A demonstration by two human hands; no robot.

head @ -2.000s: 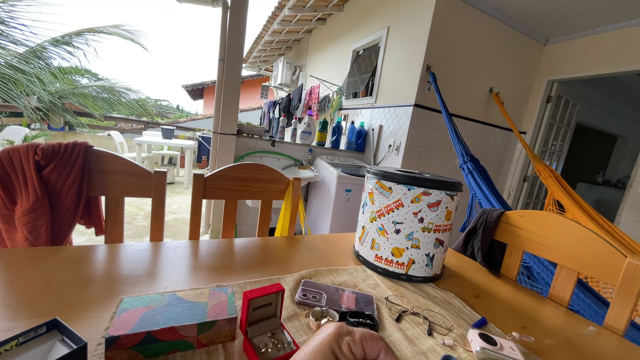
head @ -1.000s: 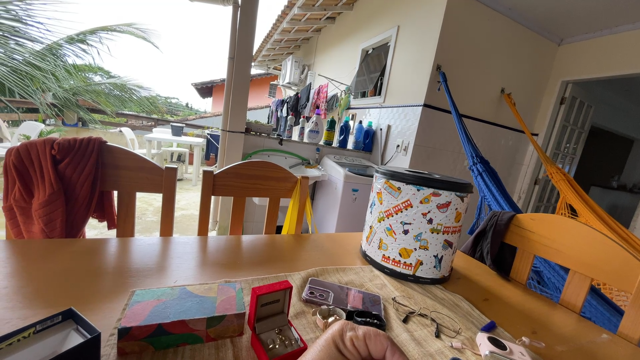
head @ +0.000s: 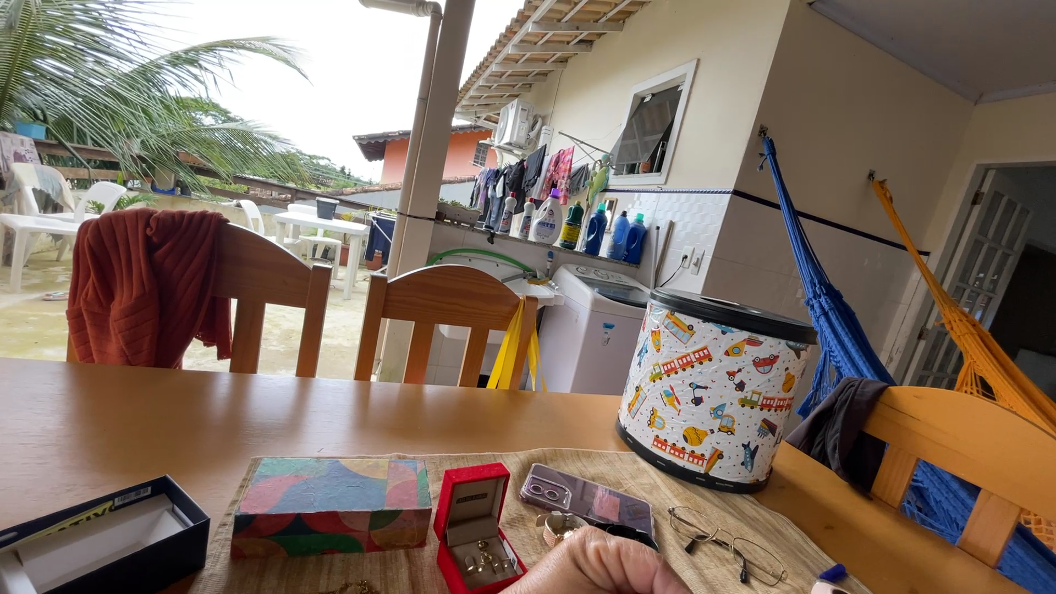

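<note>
One hand, seemingly my right hand (head: 596, 569), shows at the bottom edge with its knuckles up; its fingertips and anything in them are hidden. My left hand is out of view. Just left of the visible hand stands an open red jewelry box (head: 445, 528) holding gold-coloured jewelry (head: 485, 559). Behind the hand lie a rose-gold wristwatch (head: 559, 528), a black band-like item (head: 629, 535) and a smartphone in a clear case (head: 610, 502). Wire-framed eyeglasses (head: 726, 540) rest to the right. A multicoloured patterned box (head: 330, 507) sits left of the jewelry box.
An open dark blue box (head: 177, 536) is at the left. A drum-shaped container with vehicle pictures (head: 714, 396) stands behind the eyeglasses. A blue-tipped item (head: 833, 572) lies at the lower right. Wooden chairs (head: 450, 297) flank the wooden table (head: 289, 404); a woven mat (head: 503, 458) lies under the small things.
The view has shifted a little. The hand stays low beside the jewelry box, and the objects on the table keep their arrangement.
</note>
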